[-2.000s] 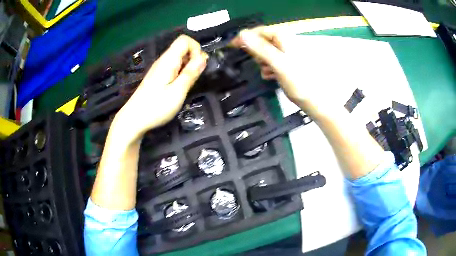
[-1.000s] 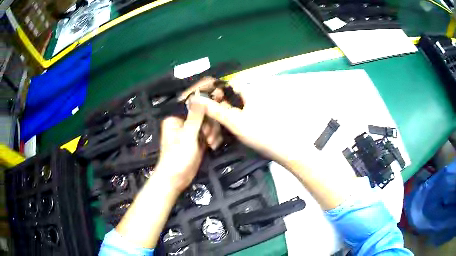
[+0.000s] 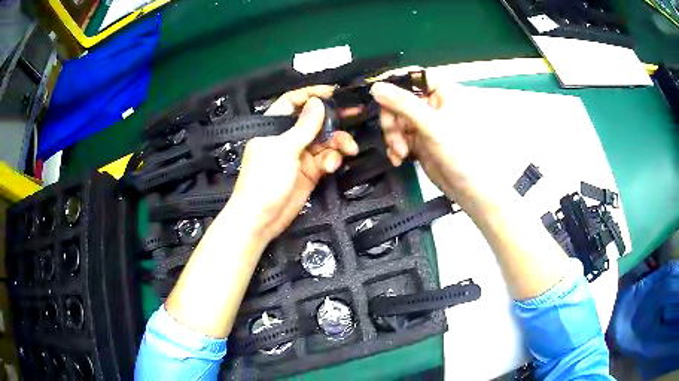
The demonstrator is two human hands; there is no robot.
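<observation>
My left hand [image 3: 287, 167] holds a dark round watch body [image 3: 327, 121] between thumb and fingers above the foam tray. A long black strap piece with holes [image 3: 242, 129] extends left from it. My right hand [image 3: 409, 123] grips a short black strap piece whose square buckle [image 3: 418, 80] sticks out past the fingers, at the right side of the watch body. The joint between strap and watch is too small to tell. The black foam tray [image 3: 351, 278] below holds round watch bodies with shiny film [image 3: 319, 257], several with long straps lying across.
A strap pile [image 3: 588, 231] and a single short strap [image 3: 527, 179] lie on the white sheet [image 3: 491, 245] at right. Stacked foam trays [image 3: 104, 275] stand at left. A blue cloth [image 3: 100, 89] lies upper left. Another tray [image 3: 577, 26] is upper right. Part of a person in blue shows lower right.
My hands have drawn apart from their overlapped position. The long strap and the buckle end now show on either side of the watch body. The camera view has shifted.
</observation>
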